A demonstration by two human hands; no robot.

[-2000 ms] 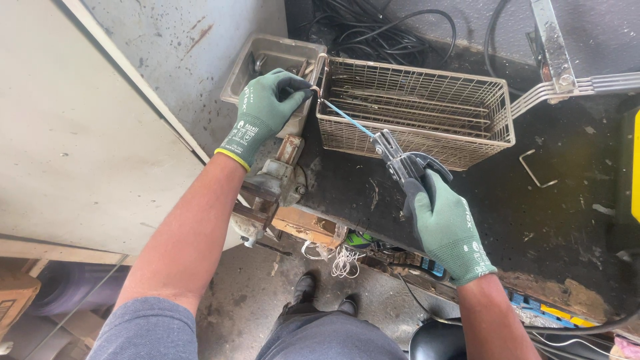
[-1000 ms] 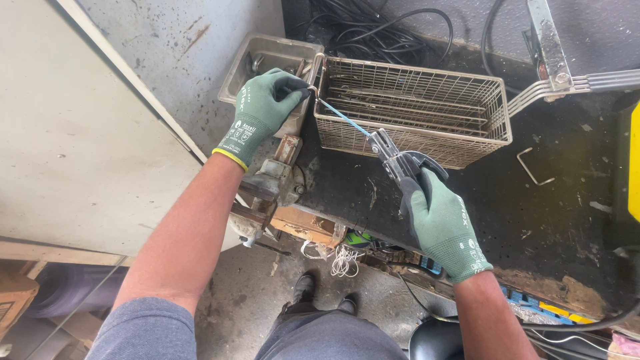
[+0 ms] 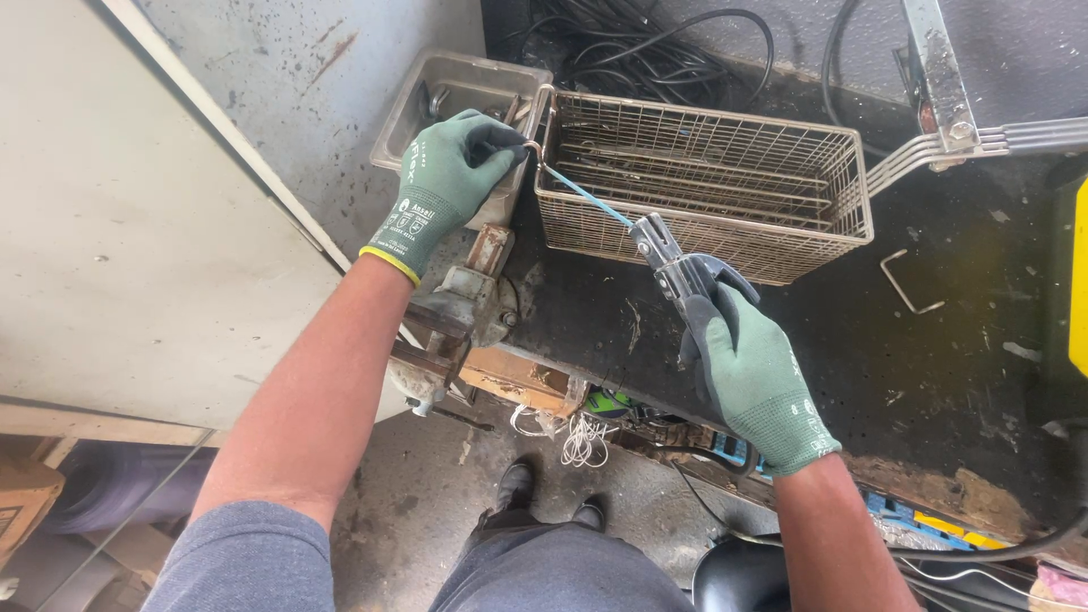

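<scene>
My right hand (image 3: 756, 374), in a green and black work glove, grips the handle of a welding electrode holder (image 3: 670, 259). A thin blue welding electrode (image 3: 591, 195) is clamped in its jaws and slants up left to the near left corner of a wire mesh basket (image 3: 705, 225). My left hand (image 3: 450, 174), gloved alike, pinches a small bent metal wire (image 3: 534, 146) at that corner, between thumb and fingers. Whether the electrode's tip touches the wire is too small to tell. The basket stands on a black bench top, with several metal rods at its right end.
Left of the basket is a metal tub (image 3: 399, 127) with small parts; a bench vise (image 3: 459, 310) sits nearer me. Black cables (image 3: 663, 51) lie behind. A bent metal rod (image 3: 905, 285) lies on the bench (image 3: 850, 357) at right, near a yellow-edged object (image 3: 1079, 280). A metal bracket (image 3: 943, 85) stands behind.
</scene>
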